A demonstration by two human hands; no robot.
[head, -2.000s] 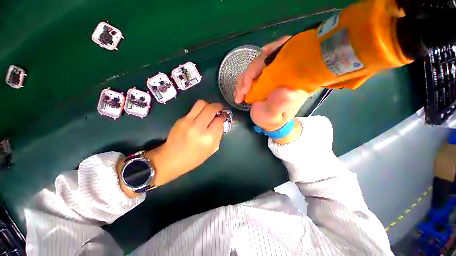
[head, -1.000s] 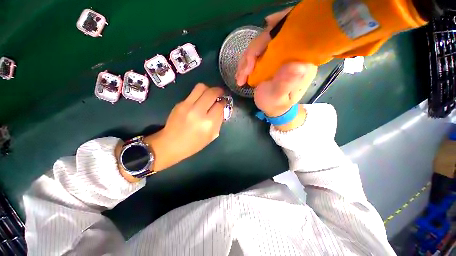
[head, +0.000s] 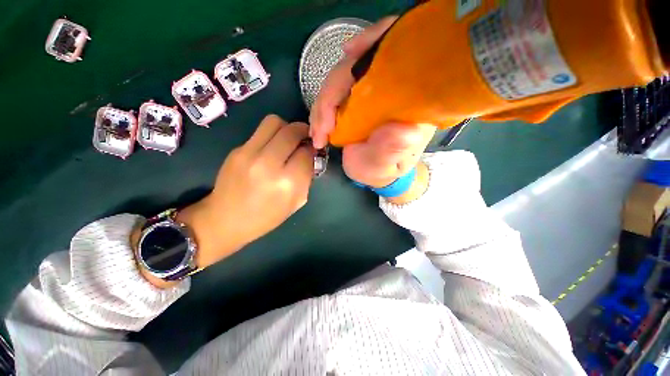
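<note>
My left hand [head: 257, 183] pinches a small watch housing [head: 319, 162] between its fingertips; only part of the housing shows. My right hand [head: 382, 154] is wrapped around the lower end of a large orange electric screwdriver [head: 448, 70]. The screwdriver's lower end is at the held housing, and its tip is hidden by my fingers. The round silver screw tray [head: 328, 55] lies just behind my right hand, which partly covers it.
Several white-and-pink housings, one here [head: 198, 98], lie in a row at left on the green mat [head: 294, 253]. Another housing [head: 67, 40] lies farther up left. Tweezers [head: 457, 132] lie right of my right hand. A black gridded tray [head: 643, 121] is at the right edge.
My right hand and the screwdriver have moved left from over the screw tray to the housing in my left hand. The view has shifted, so the row of housings sits farther left.
</note>
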